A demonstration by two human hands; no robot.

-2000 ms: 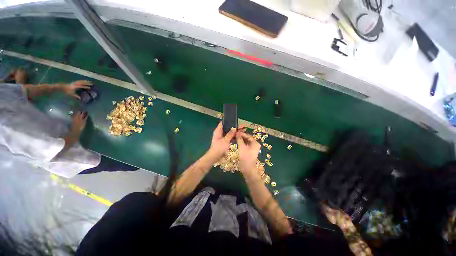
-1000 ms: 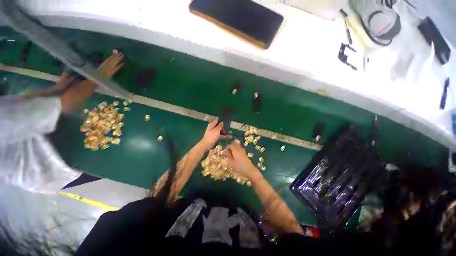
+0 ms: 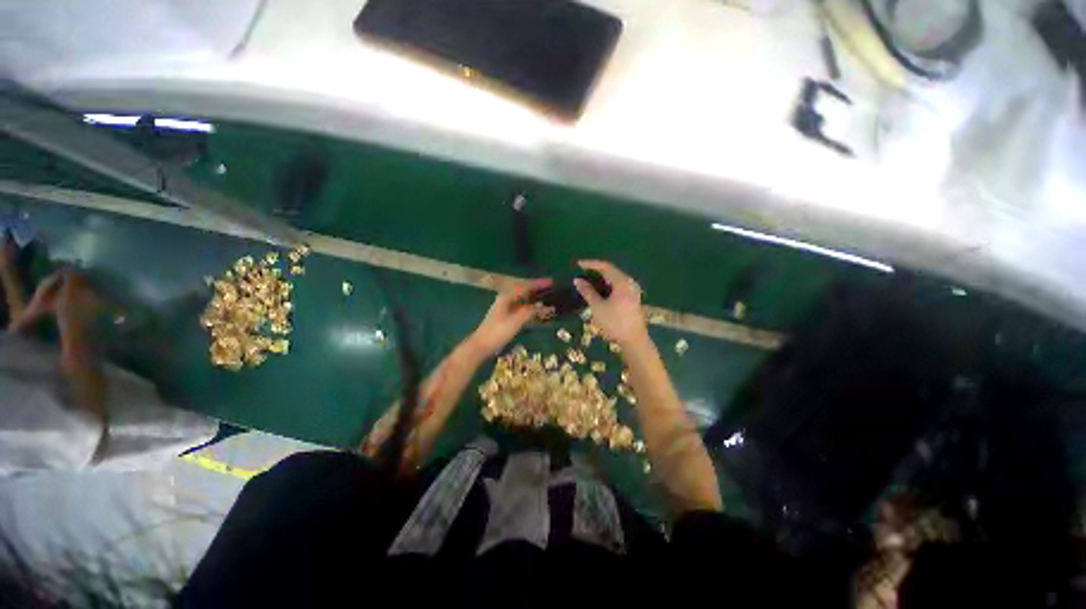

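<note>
My left hand [image 3: 510,315] and my right hand [image 3: 612,307] hold a small black housing [image 3: 565,296] between them, over the beige divider strip. The fingers cover its ends. A loose heap of small gold metal pieces [image 3: 550,395] lies on the green surface just below my hands, with single pieces scattered to its right. It cannot be seen whether a gold piece is in the housing. Another dark housing [image 3: 522,238] lies on the green belt beyond my hands, with a gold piece at its far end.
A second gold heap [image 3: 248,312] lies at left, near a neighbouring person's hands [image 3: 66,297]. A grey bar [image 3: 155,179] crosses the upper left. The white shelf [image 3: 679,131] carries a smartphone [image 3: 494,48], a black bracket [image 3: 822,115] and a coil. A blurred dark mass [image 3: 869,405] fills the right.
My right hand has risen from the gold heap to the housing, which both hands now hold. The black ribbed tray at right no longer shows. The neighbour's hands have drawn back.
</note>
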